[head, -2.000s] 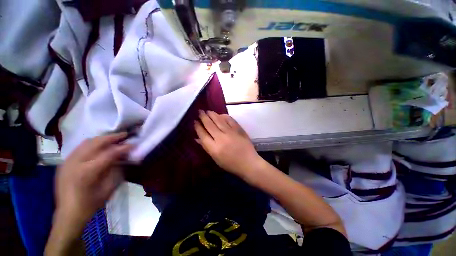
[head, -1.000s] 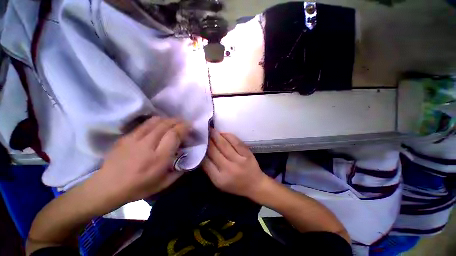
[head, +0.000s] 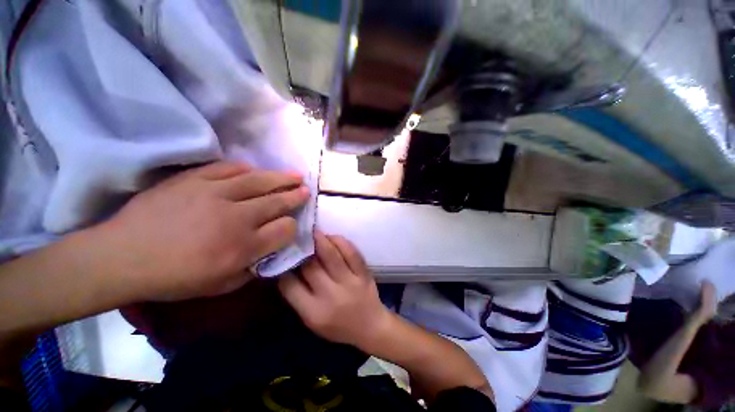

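Observation:
The white garment body lies in folds over the left of the machine table, its right edge running up to the brightly lit needle area. My left hand lies on the cloth, fingers together, fingertips near its right edge. My right hand pinches the lower corner of that edge at the table's front. Dark maroon fabric hangs below my left hand towards the lap. The needle itself cannot be made out.
The sewing machine head fills the upper right. A green and clear packet lies at the right end of the bed. Bundled striped pieces are below the table. Another person's arm is at far right. A blue basket is lower left.
The view has shifted and tilted, bringing the machine head and another person into sight. My left hand now lies flatter, closer to the cloth's right edge. My right hand still holds the edge.

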